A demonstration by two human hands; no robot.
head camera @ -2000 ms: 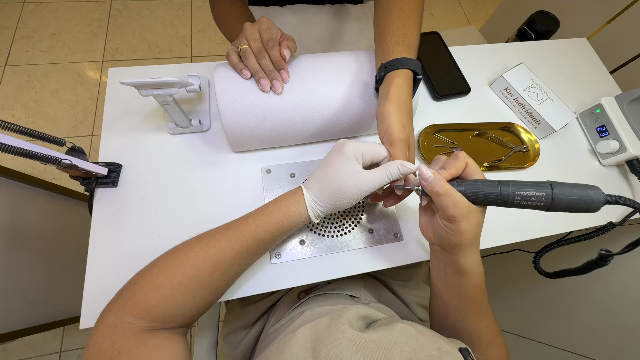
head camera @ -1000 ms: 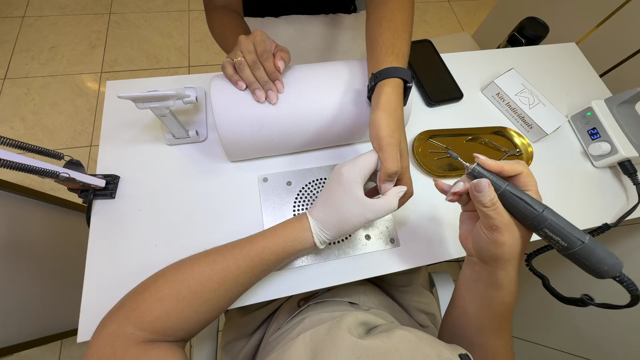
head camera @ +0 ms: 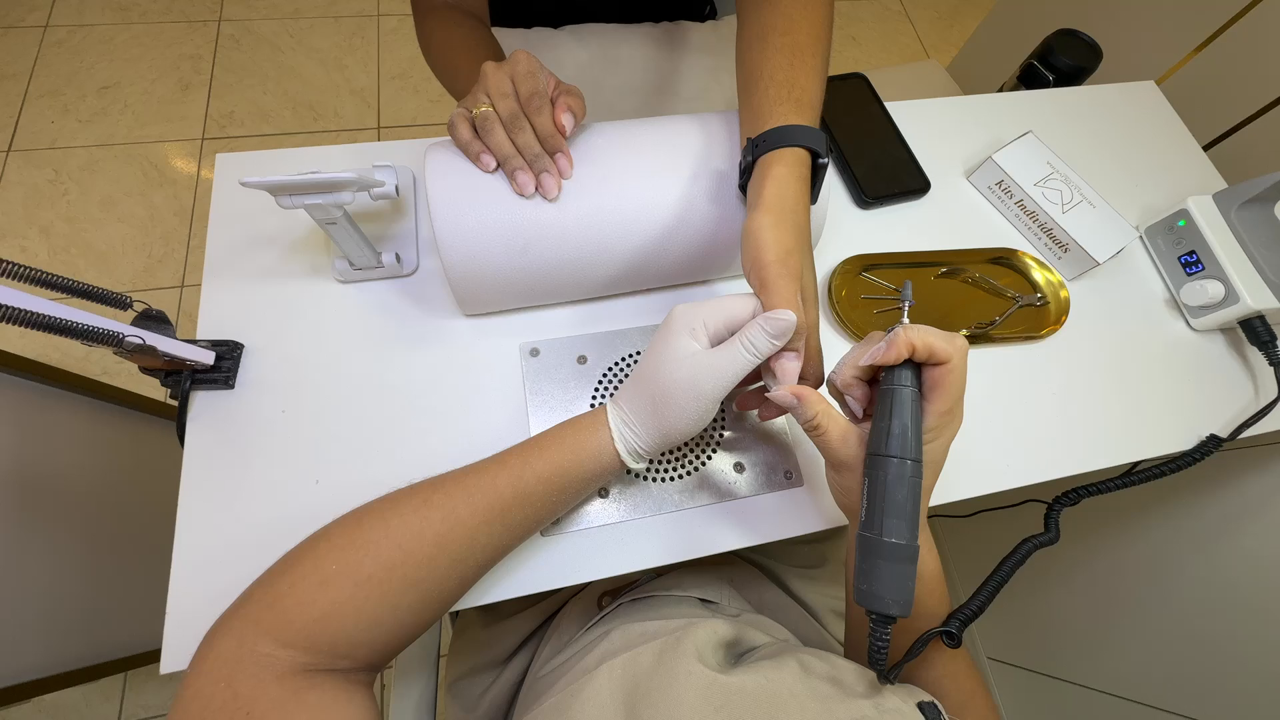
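Observation:
My left hand (head camera: 690,375), in a white glove, holds the thumb of the other person's hand (head camera: 785,265) over a perforated metal dust-extractor plate (head camera: 570,490). In my bare right hand (head camera: 895,400) is a dark grey electric nail drill (head camera: 890,500), its bit pointing away from me over the near edge of a gold tray (head camera: 1050,290). My right thumb is close to the fingertips of the held hand. Nippers (head camera: 985,300) and small drill bits lie on the tray. The other person's second hand (head camera: 520,120) rests on a white cushion (head camera: 600,220).
On the white table (head camera: 300,450) are a phone stand (head camera: 345,220), a black phone (head camera: 872,140) and a white box (head camera: 1050,205). The drill's control unit (head camera: 1200,260) is at the right, its coiled cord (head camera: 1090,490) hanging past the near edge. A lamp clamp (head camera: 205,365) grips the left edge.
The drill was at the held hand's fingers, then moved away to the right. Now it points away from me, and my right thumb has come back near those fingers. My left hand keeps its hold.

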